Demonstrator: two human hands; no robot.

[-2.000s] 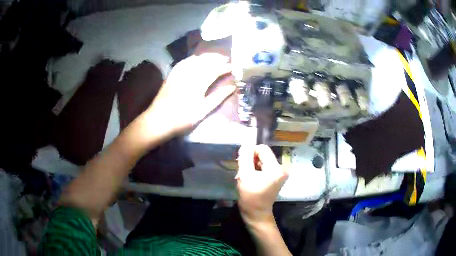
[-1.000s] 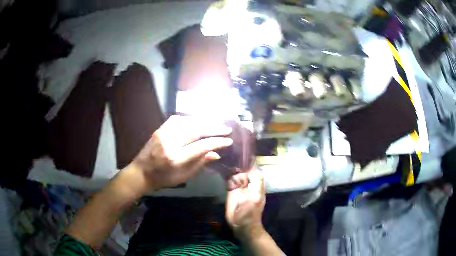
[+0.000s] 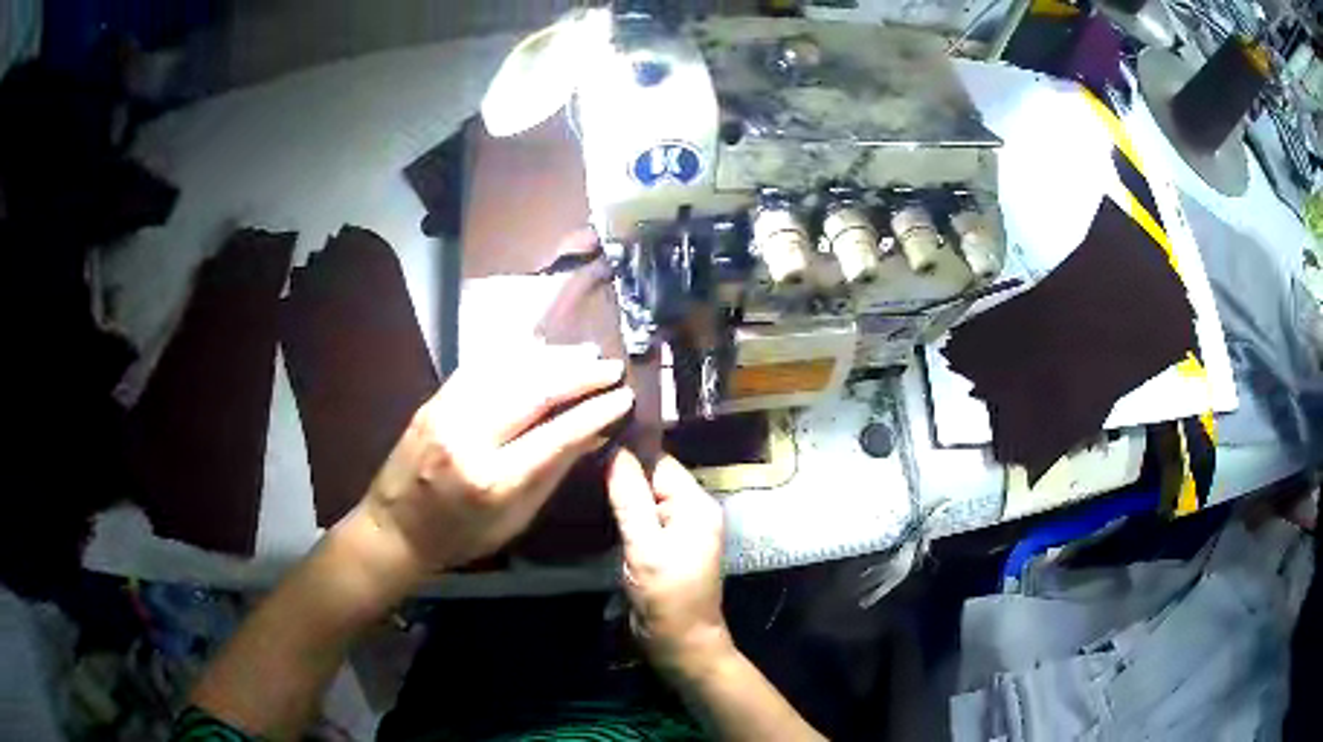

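A dark brown fabric piece (image 3: 525,203) lies on the machine bed left of the overlock machine (image 3: 856,116), its edge at the presser foot (image 3: 639,312). My left hand (image 3: 486,457) lies on the fabric left of the foot, fingers pointing right; its grip on the cloth is partly hidden. My right hand (image 3: 672,558) is at the front, thumb and finger pinching the fabric's near edge just below the foot. More dark brown fabric shows under and between the hands. Glare washes out part of the cloth.
Two stacks of brown pieces, one far left (image 3: 218,392) and one nearer (image 3: 360,370), lie on the white table (image 3: 348,116). A fanned brown pile (image 3: 1081,341) lies right, beside hazard tape (image 3: 1193,471). Thread tails (image 3: 903,558) hang at the front edge. Grey panels (image 3: 1088,652) are lower right.
The view has shifted. My left hand has moved from beside the needle area toward the front. The fabric held up between both hands a second ago now lies at the foot.
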